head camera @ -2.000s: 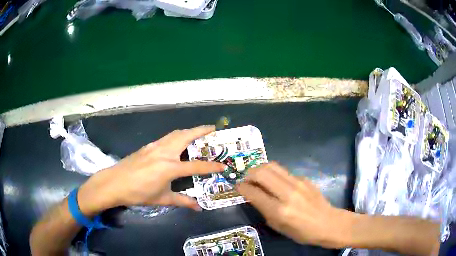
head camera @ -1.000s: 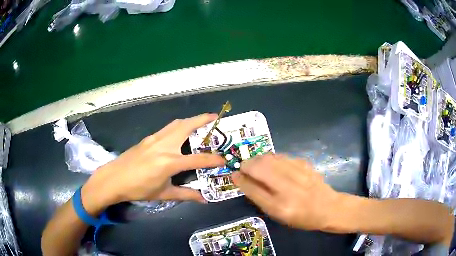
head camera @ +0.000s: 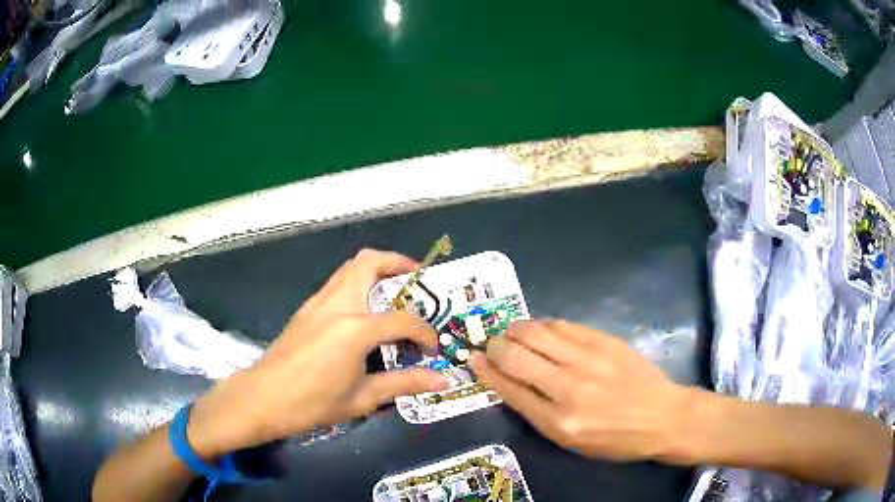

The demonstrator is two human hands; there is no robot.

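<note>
A white socket housing [head camera: 496, 267] lies open side up on the dark bench. Inside is a green circuit board [head camera: 503, 316] with black, green and blue wires around it. A brass contact strip [head camera: 429, 257] sticks up at the housing's upper left. My left hand [head camera: 324, 348], with a blue wrist band, holds the housing's left side, its fingers reaching inside over the lower left. My right hand [head camera: 569, 387] has its fingertips together at the board's right lower edge. They hide what they touch, so I cannot tell if they pinch something.
Another open housing [head camera: 456, 476] lies just below, cut off by the picture's edge. A bagged cord [head camera: 186, 333] lies left. Open housings [head camera: 797, 181] with hanging bagged cords are stacked right. A pale edge rail [head camera: 393, 191] borders the green belt [head camera: 442, 88], which carries white units [head camera: 221, 44].
The white unit on the belt has moved left. The brass strip now sticks up beyond the housing. My left thumb has moved onto the housing's lower part. My right hand stays at the board.
</note>
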